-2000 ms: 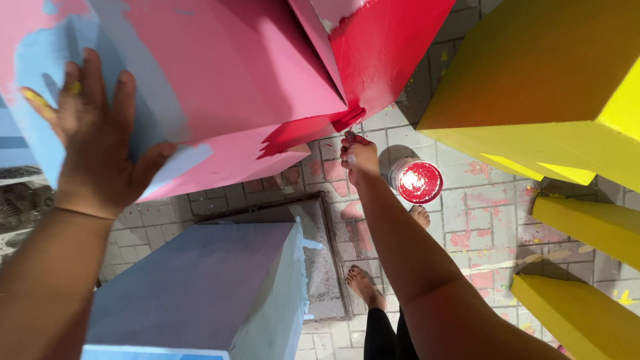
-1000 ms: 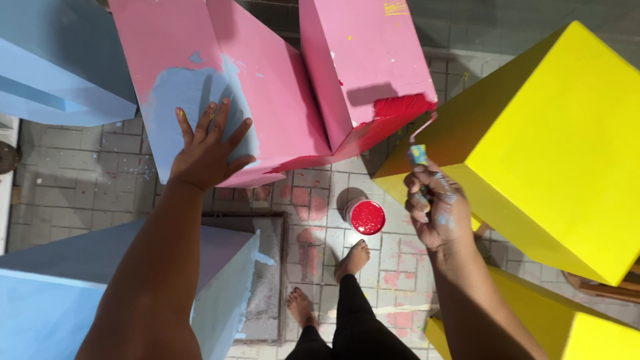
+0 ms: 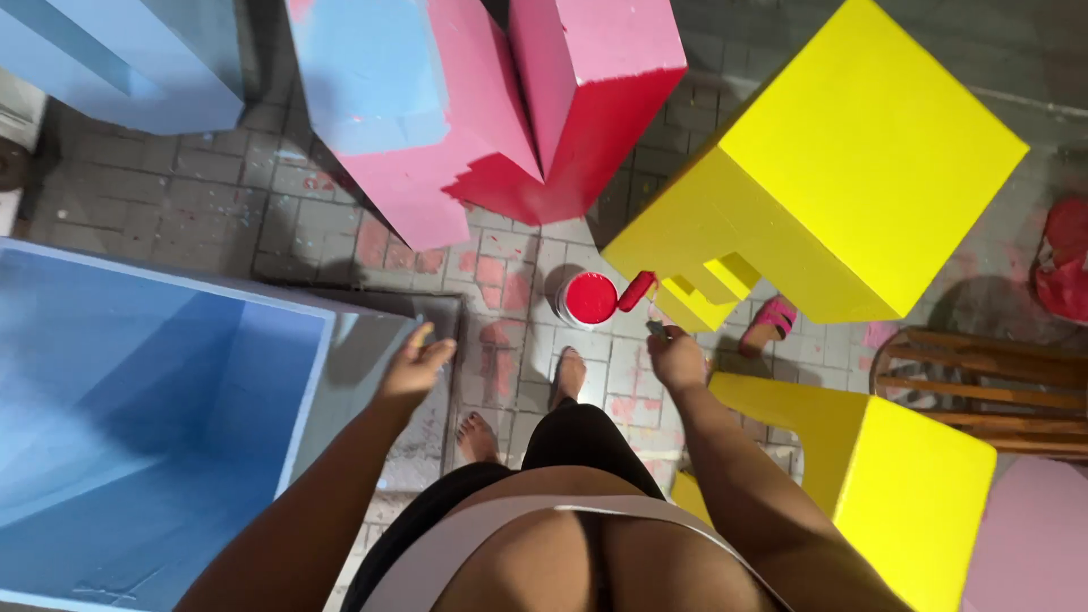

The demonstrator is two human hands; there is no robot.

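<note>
My right hand [image 3: 677,359] grips the handle of a small paint roller [image 3: 637,291], whose red, wet-looking sleeve is beside the rim of a paint bucket. The white bucket of red paint [image 3: 590,299] stands on the paving in front of my feet. My left hand [image 3: 415,365] hangs in the air near the blue open box, fingers partly curled, with nothing seen in it; yellow paint marks a finger. Ahead is a large pink block shape [image 3: 476,110] with a light blue patch on its left and red paint over its lower and right faces.
A blue open box [image 3: 170,408] fills the lower left, another blue shape [image 3: 153,76] the upper left. Yellow blocks [image 3: 875,161] stand at right, near a slatted wooden item [image 3: 977,382]. Another person's foot in a pink sandal [image 3: 769,325] shows between them. A grey board [image 3: 425,442] lies on the paving.
My left hand has come off the blue patch on the pink block. The roller has moved from the pink block's face down beside the bucket. Red now covers more of that face. The view has shifted.
</note>
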